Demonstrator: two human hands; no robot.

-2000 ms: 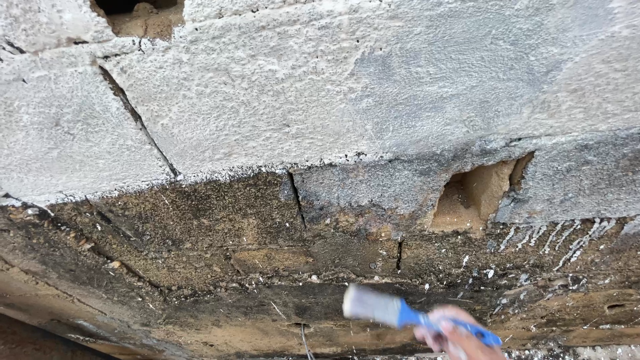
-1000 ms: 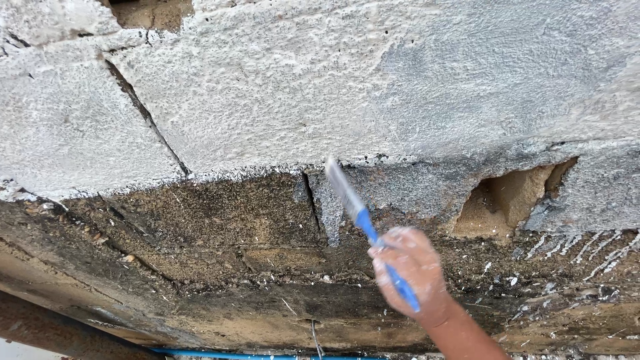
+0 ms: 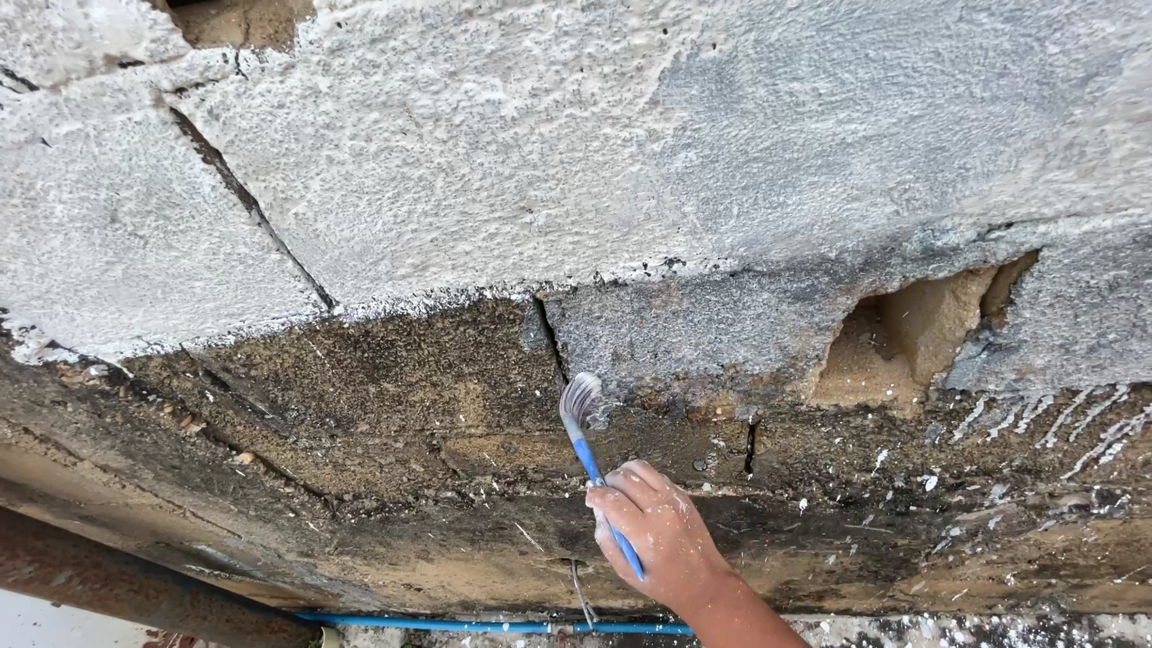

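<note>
My right hand (image 3: 657, 531), speckled with white paint, grips the blue handle of a paintbrush (image 3: 589, 459). The brush's whitish bristles are bent and splayed against the block wall, just below a dark vertical crack (image 3: 551, 337). Right of that crack the block face carries thin grey-white paint (image 3: 684, 328); left of it the block (image 3: 432, 369) is bare, brown and blackened. Above, the wall (image 3: 432, 180) is coated in rough white paint, with a greyer patch at the upper right. My left hand is out of view.
A broken hole (image 3: 909, 342) opens in the wall at the right, another (image 3: 243, 22) at the top left. White drips run below the right hole. A rusty metal pipe (image 3: 135, 576) crosses the lower left, and a blue pipe (image 3: 486, 623) lies along the wall's foot. A thin twig (image 3: 580, 589) stands near it.
From low on the wall, my right hand rose with the brush to the edge of the white paint, then came down. The bristles now press below the crack, beside which more grey-white paint shows.
</note>
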